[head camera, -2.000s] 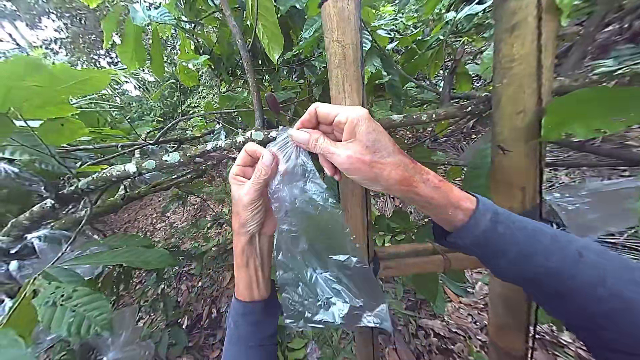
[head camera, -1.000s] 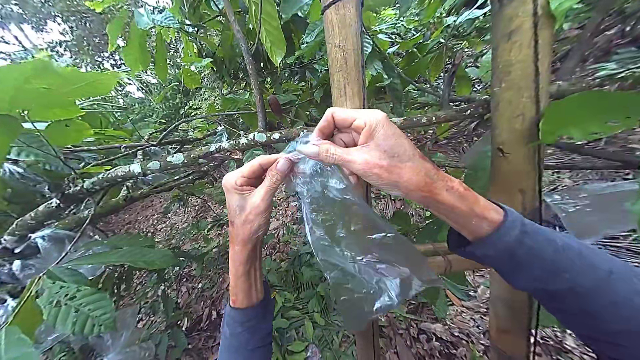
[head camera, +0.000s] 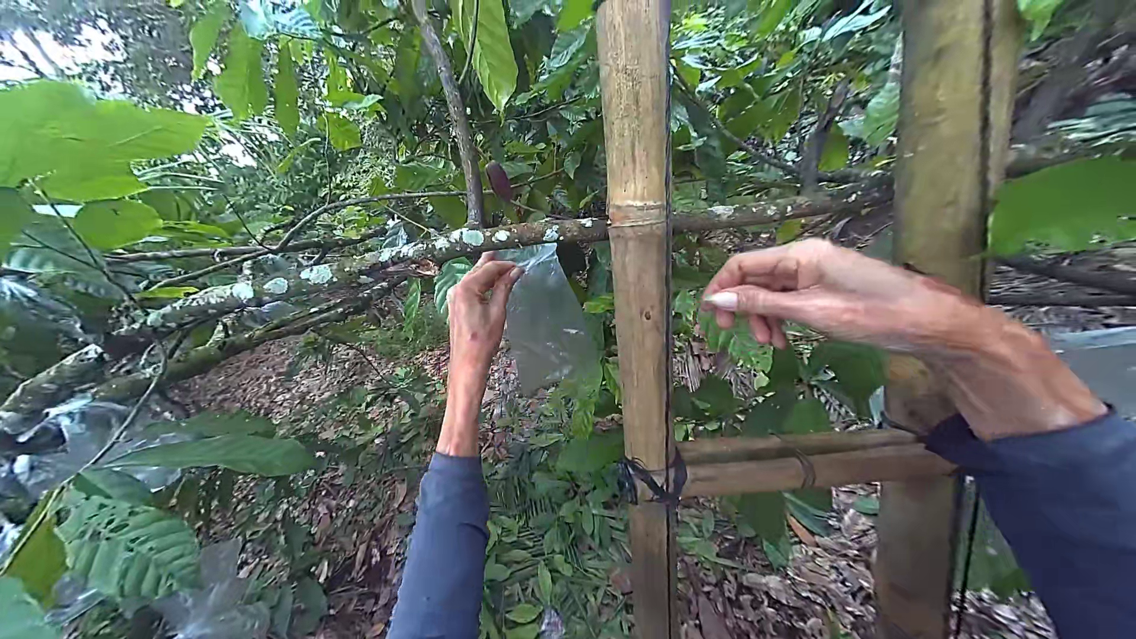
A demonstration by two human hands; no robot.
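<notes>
A clear plastic bag (head camera: 552,324) hangs from the fingertips of my left hand (head camera: 479,306), which pinches its upper left edge just below a lichen-covered branch (head camera: 355,271). To the right, beyond the nearer bamboo pole (head camera: 641,293), my right hand (head camera: 781,288) is off the bag, its thumb and index finger close together. Whether anything thin lies between those fingertips cannot be told. A small dark red pod (head camera: 499,181) hangs above the branch, left of the nearer pole.
A thicker bamboo post (head camera: 945,177) rises at the right, joined to the nearer pole by a horizontal bamboo rail (head camera: 816,470) with dark ties. More clear plastic (head camera: 80,435) lies among leaves at the left. Large green leaves (head camera: 89,142) reach in at the upper left; leaf litter covers the ground.
My right hand has let go of the bag and moved right, past the nearer pole. Both hands were at the bag's top edge before; now only my left hand holds it.
</notes>
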